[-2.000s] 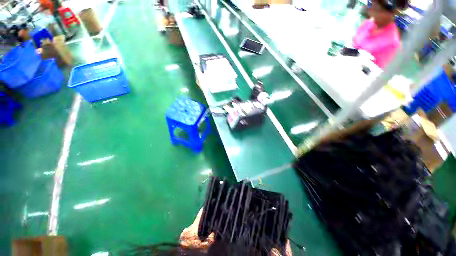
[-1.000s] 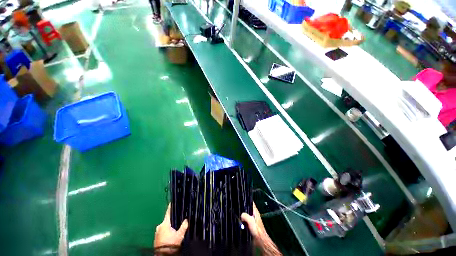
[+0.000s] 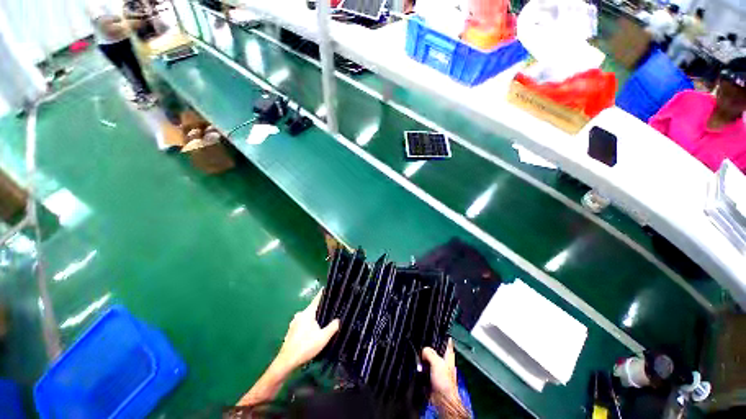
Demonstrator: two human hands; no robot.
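Observation:
My left hand and my right hand grip the two sides of a bundle of black rear housings, standing on edge side by side. The bundle is in front of me at the green bench's near edge, partly over the bench. Whether it touches the bench cannot be told. Beyond it lie flat black housings, partly hidden. A white stack lies to the right of them on the bench.
A solar panel lies beyond the bench's white strip. A raised white shelf holds a blue crate. Soldering gear is at lower right. A blue bin stands on the floor at left. A person in pink sits at far right.
The view has moved along the bench. The bundle, still in both hands, is now at the bench edge near the white stack; earlier it was over the floor by the blue stool.

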